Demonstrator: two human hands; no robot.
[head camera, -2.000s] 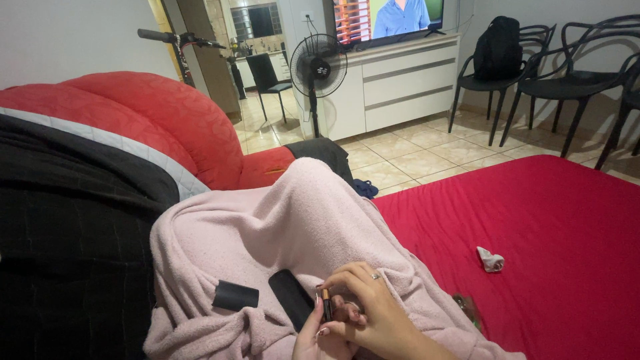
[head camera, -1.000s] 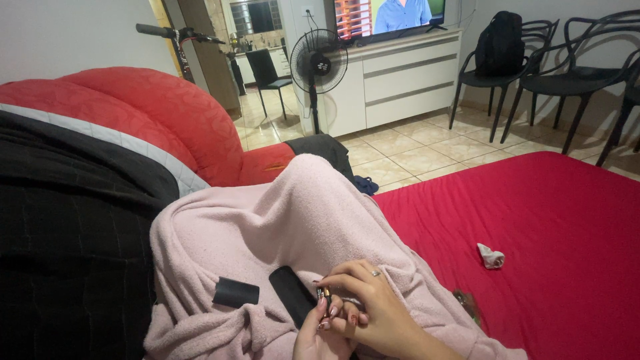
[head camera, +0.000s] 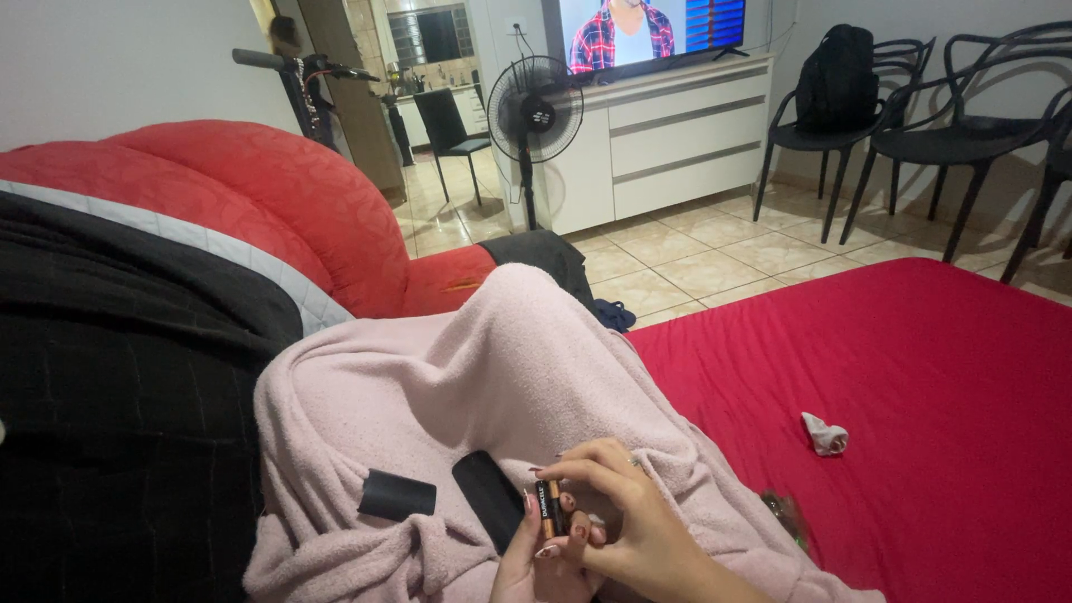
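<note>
Two Duracell batteries (head camera: 548, 509), black and copper, stand side by side between my fingers. My left hand (head camera: 536, 557) holds them from below, with its thumb along their left side. From the right, my right hand (head camera: 632, 511), with a ring on one finger, grips them at their top and bottom ends. Just left of the hands a long black plastic device (head camera: 490, 501) lies on the pink blanket (head camera: 377, 377) over the lap; its lower end is hidden. Farther left, a short curved black cover (head camera: 397, 494) rests on the blanket.
A crumpled white cloth item (head camera: 826, 435) lies on the red sheet (head camera: 938, 377) at the right. A red sofa (head camera: 276, 193) with a black cover (head camera: 126, 377) is at the left. Beyond stand a fan (head camera: 536, 113), a white dresser (head camera: 687, 138) and several black chairs (head camera: 963, 138).
The batteries show more plainly between my fingers now, their sides turned to the camera. The fingers have shifted slightly around them. The black device and the cover have not plainly moved. The television picture has changed.
</note>
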